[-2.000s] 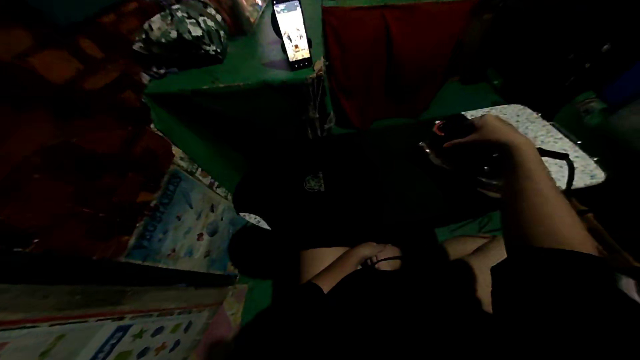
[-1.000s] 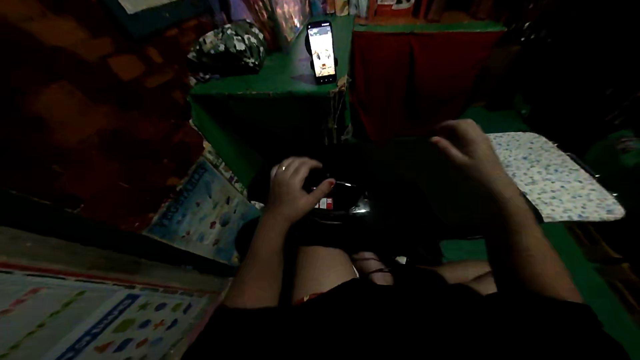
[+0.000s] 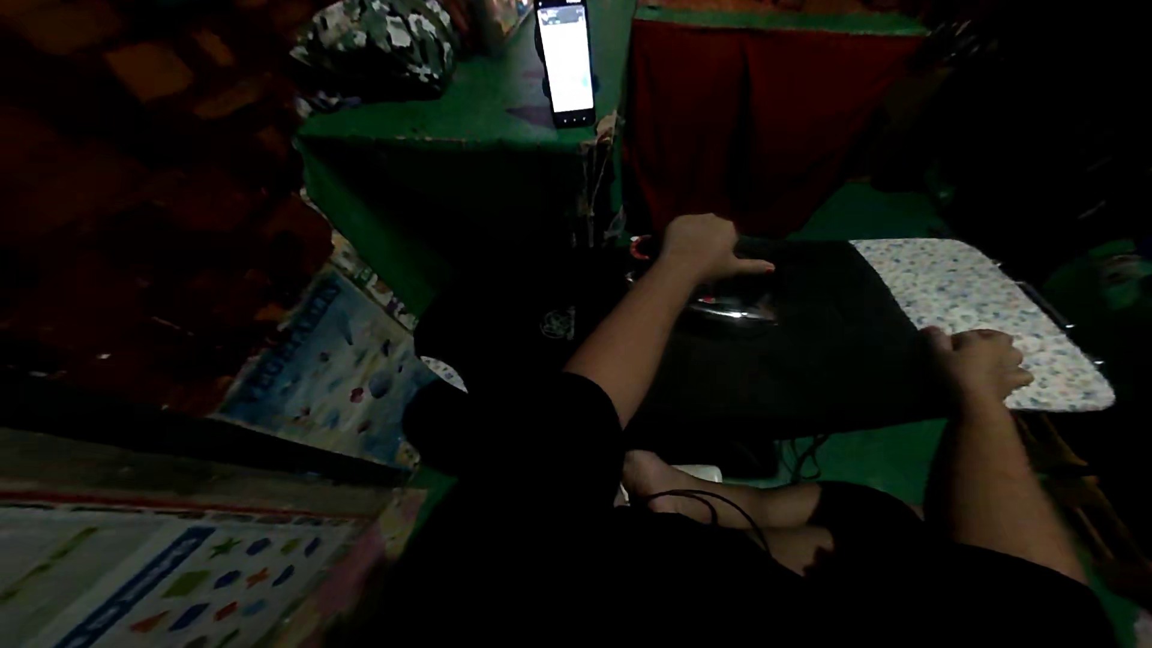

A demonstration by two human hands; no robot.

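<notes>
A black garment (image 3: 810, 369) with a small pale print lies over an ironing board with a speckled white cover (image 3: 981, 297). My left hand (image 3: 706, 247) is closed around the top of a clothes iron (image 3: 733, 310) that rests on the garment; its shiny lower edge catches the light, and much of its body is dark. At the garment's right edge, my right hand (image 3: 981, 362) lies with curled fingers, touching the cloth and the board cover. Whether it pinches the cloth is not clear.
Beyond the board, a lit smartphone (image 3: 569, 67) stands on a green table (image 3: 450, 112) beside a camouflage-patterned cloth item (image 3: 387, 45). A red curtain (image 3: 720, 108) hangs behind. A dark cord (image 3: 711, 497) runs over my legs, and posters (image 3: 333, 369) are at the left.
The iron, under my left hand now, was under my right hand two seconds ago. My left hand has moved right along the garment, and my right hand has come down to the garment's right edge.
</notes>
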